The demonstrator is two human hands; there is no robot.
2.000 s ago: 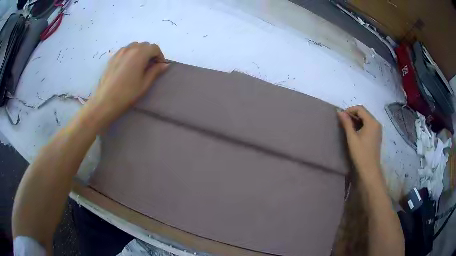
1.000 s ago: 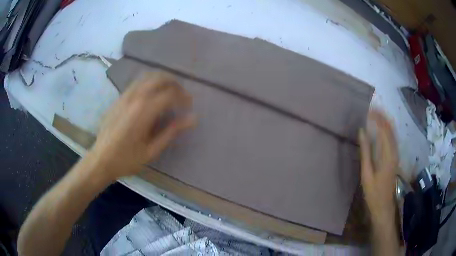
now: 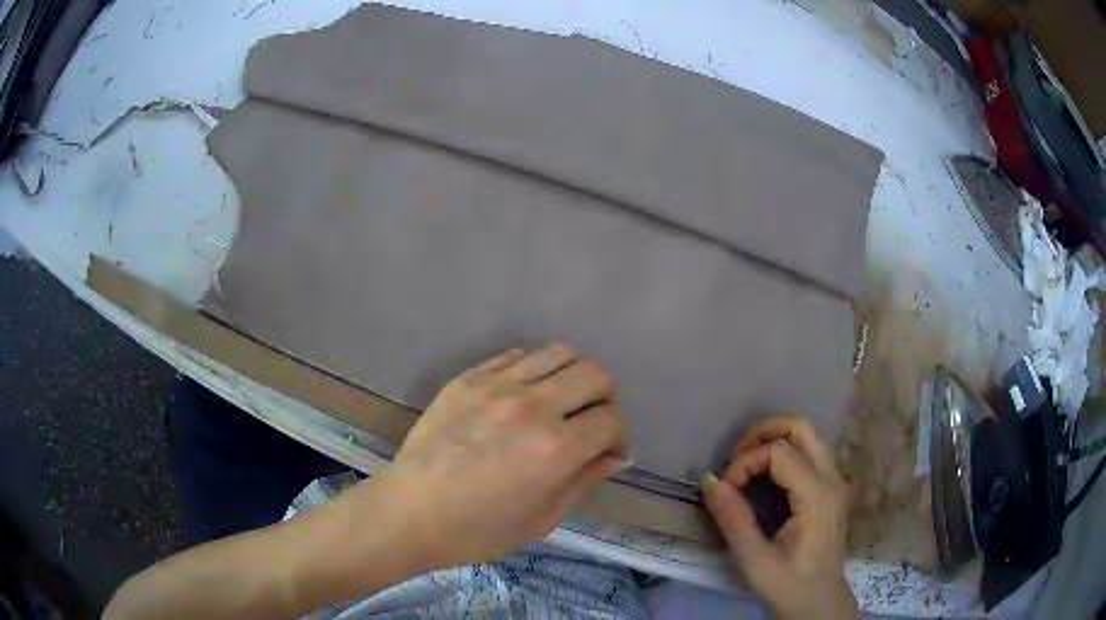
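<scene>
The taupe garment panel [image 3: 522, 254] lies flat on the white table, with a dark pressed fold [image 3: 546, 188] running along its length. The tan card strip [image 3: 243, 351] lies along the panel's near edge. My left hand [image 3: 516, 436] rests on the near edge, fingers curled, thumb and fingertips close together at the hem. My right hand [image 3: 782, 503] pinches the near edge at its right end between thumb and fingers. Part of the card strip is hidden under my left hand.
The steam iron [image 3: 970, 484] stands at the right beside brown scorch stains [image 3: 898, 400]. A flat grey pointed shape [image 3: 988, 206], white crumpled material [image 3: 1055, 303] and a red and dark item [image 3: 1007, 121] lie at far right. A thin frayed strip [image 3: 134, 112] and dark stacked cloth [image 3: 43, 67] are at left.
The panel has shifted up and left in view, showing more of the card strip. Both hands have moved from the far edge to the near edge. The iron now shows more fully.
</scene>
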